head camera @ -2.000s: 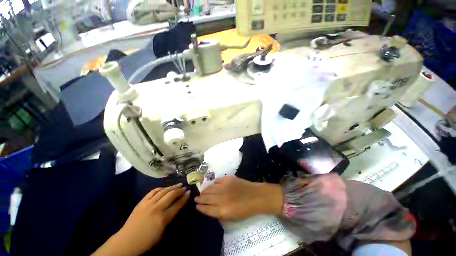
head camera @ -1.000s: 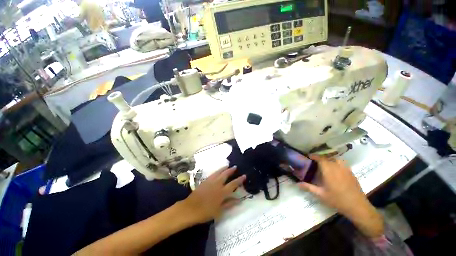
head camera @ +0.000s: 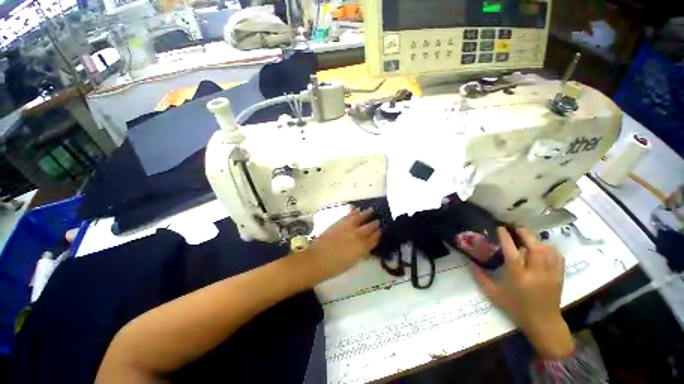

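Note:
The dark navy garment panel (head camera: 187, 300) lies on the table at the left and in front of the cream sewing machine (head camera: 337, 161). My left hand (head camera: 346, 238) rests at the left edge of the dark small parts pile (head camera: 416, 234), right of the needle area; whether its fingers grip the cloth cannot be told. A looped black cord hangs from the pile towards me. My right hand (head camera: 523, 279) is at the right end of the phone or small pouch (head camera: 478, 246), with fingers at its edge. The needle and presser foot are not clearly seen.
A white cloth (head camera: 425, 176) hangs on the machine arm. The control panel (head camera: 461, 41) stands behind. A blue basket (head camera: 46, 251) is at the left, spare panels (head camera: 176, 142) behind the machine, and a white thread cone (head camera: 626, 160) at the right.
My hands have left the panel by the needle and moved right, to the dark pile and the phone or pouch. The phone or pouch has turned slightly. The view has shifted.

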